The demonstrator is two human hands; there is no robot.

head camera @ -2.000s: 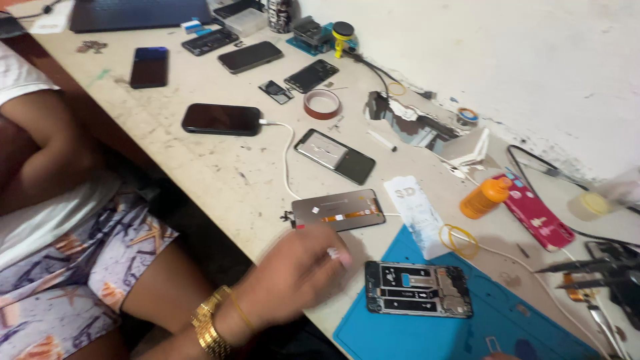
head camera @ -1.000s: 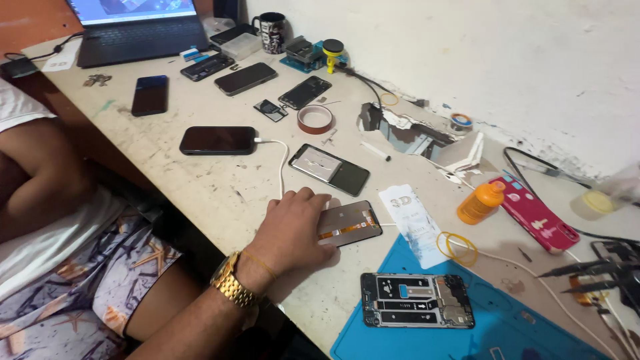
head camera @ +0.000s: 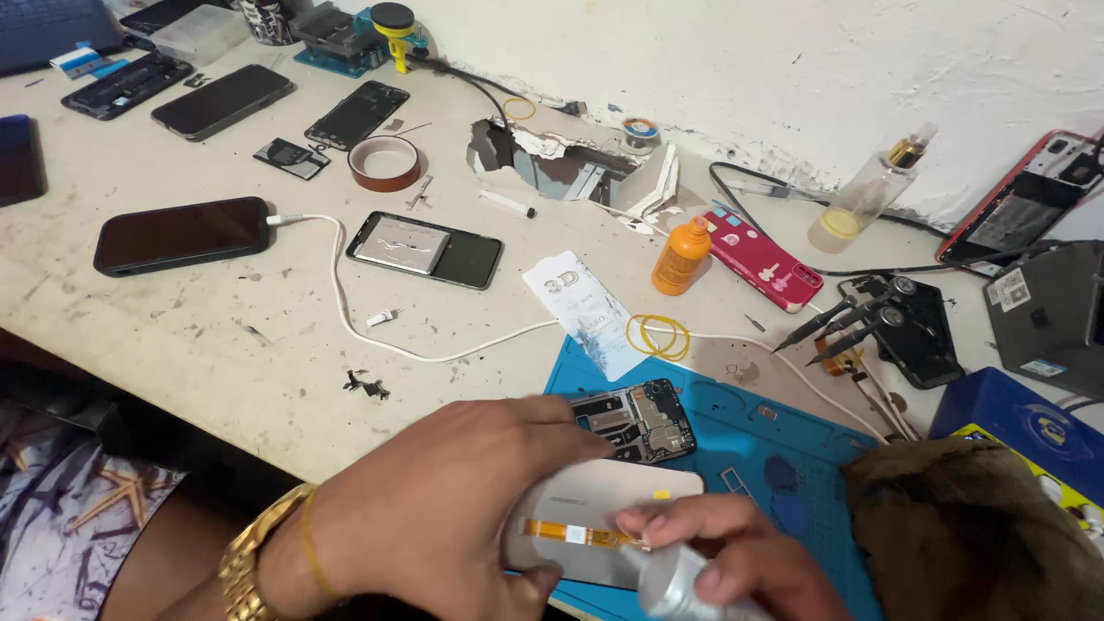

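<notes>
My left hand (head camera: 466, 492), with a gold watch (head camera: 250, 552) at its wrist, grips a phone display panel (head camera: 595, 500) by its left edge, back side up. An orange flex cable (head camera: 569, 533) runs across the panel. My right hand (head camera: 733, 552) is at the panel's right end, its fingers around a small whitish, translucent container (head camera: 677, 582), blurred, whose tip is near the cable. Just behind the panel, an opened phone frame (head camera: 642, 423) with its circuit board showing lies on the blue repair mat (head camera: 776, 431), partly covered by my left hand.
Beyond the mat are a printed paper packet (head camera: 586, 310), yellow rubber bands (head camera: 660, 336), an orange bottle (head camera: 681, 256) and a red phone case (head camera: 763, 263). Tweezers (head camera: 849, 319) and a dark cloth (head camera: 940, 535) lie right. A charging phone (head camera: 183, 235) is left. Another person's legs show lower left.
My left hand has lifted the display panel from the table and brought it right, over the mat. My right hand has come into view with the small container.
</notes>
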